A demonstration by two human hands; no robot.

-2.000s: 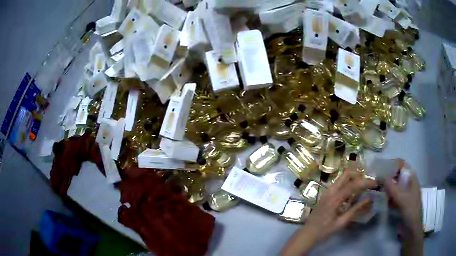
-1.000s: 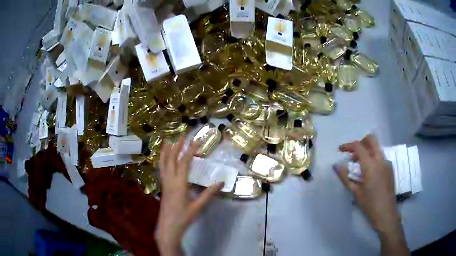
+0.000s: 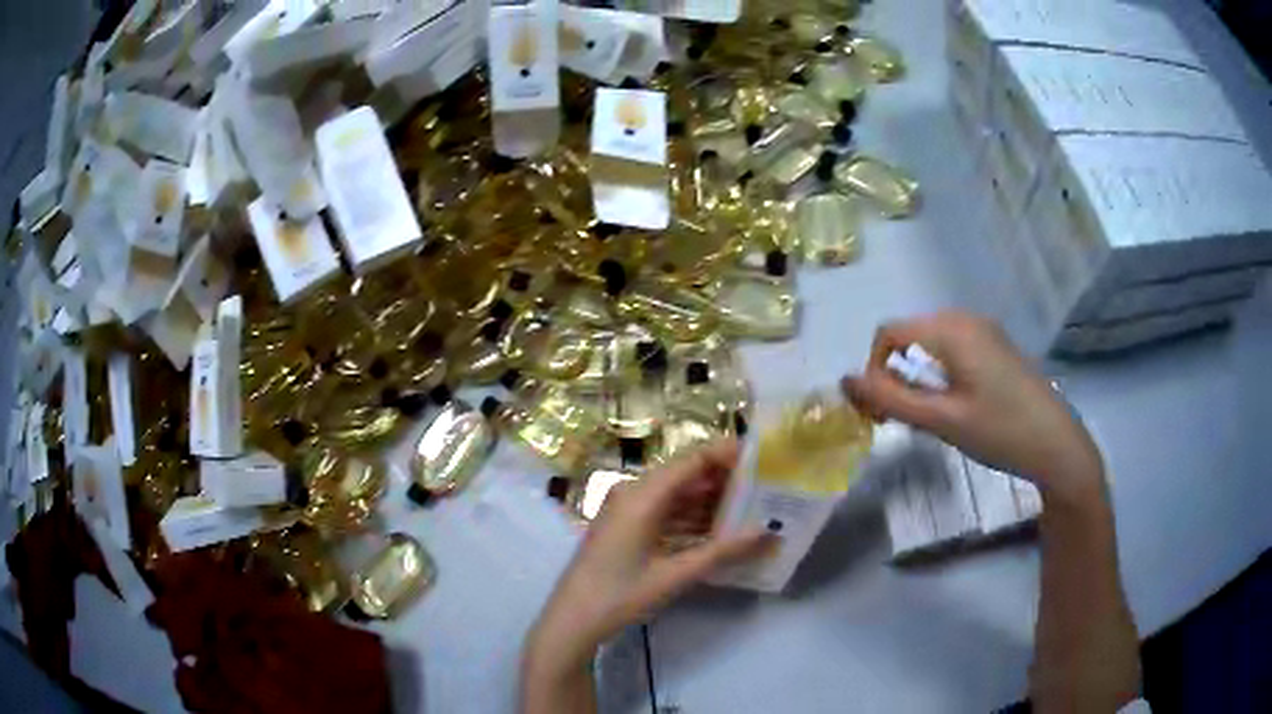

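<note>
My left hand (image 3: pixel 635 558) holds a white printed carton (image 3: pixel 784 523) in front of me, tilted, its upper end towards my right hand. A bottle of yellow liquid (image 3: pixel 816 444) shows at the carton's upper end; how far it is inside is unclear. My right hand (image 3: pixel 963 391) has its fingertips at the top of that bottle. Small white plastic parts (image 3: pixel 917 366) show between the fingers and palm of my right hand. A short row of closed cartons (image 3: pixel 949 502) lies beneath and beside my right wrist.
Loose bottles (image 3: pixel 453 446) spread across the middle and left. White cartons (image 3: pixel 366 188) are heaped at the upper left. A large carton stack (image 3: pixel 1158 188) stands at the upper right. Dark red cloth (image 3: pixel 279 635) lies at the lower left.
My left hand has moved right and now holds a carton lifted off the table. My right hand has moved from the carton row to the bottle. The view has shifted right.
</note>
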